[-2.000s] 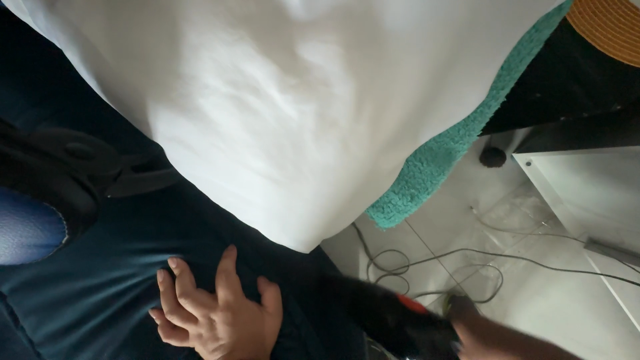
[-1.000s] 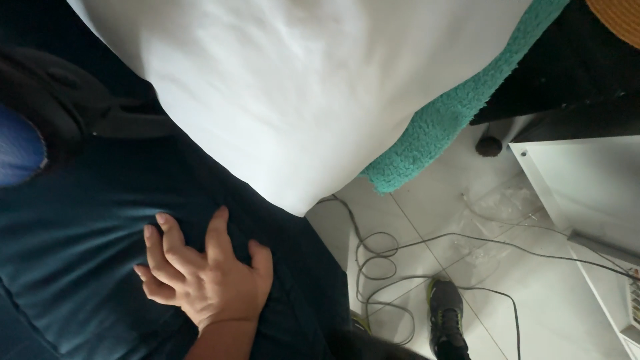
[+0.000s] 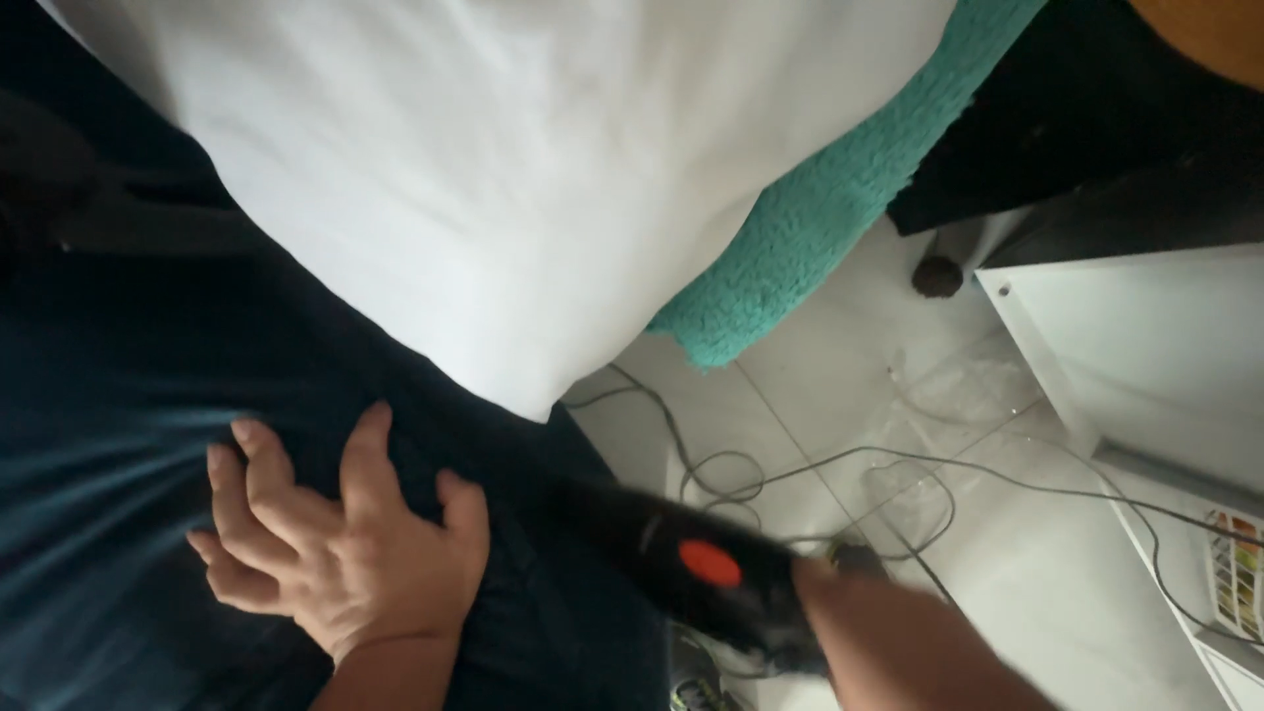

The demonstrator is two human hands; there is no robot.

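Note:
My left hand (image 3: 360,548) presses palm down, fingers spread, on dark blue padded fabric (image 3: 118,513), and holds nothing. To its right, my right hand (image 3: 879,617) grips a black handheld device (image 3: 711,583) with a red-orange oval on its top; motion blurs it, and its kind cannot be told. The far end of the device is over the blue fabric's edge, dark and hard to make out. A large white cloth-covered thing, seemingly a pillow (image 3: 494,197), lies beyond both hands, with its corner pointing toward me. Teal fluffy fabric (image 3: 780,267) shows along its right side.
Cables (image 3: 859,452) lie looped on the pale tiled floor (image 3: 997,612). A white panel (image 3: 1136,346) of furniture and a plastic basket (image 3: 1234,573) stand at the right. A shoe (image 3: 696,676) shows at the bottom. A dark, unclear object is at the far left.
My right hand and the black device, out of clear view one second ago, are back in the lower middle. My left hand stays spread on the blue fabric.

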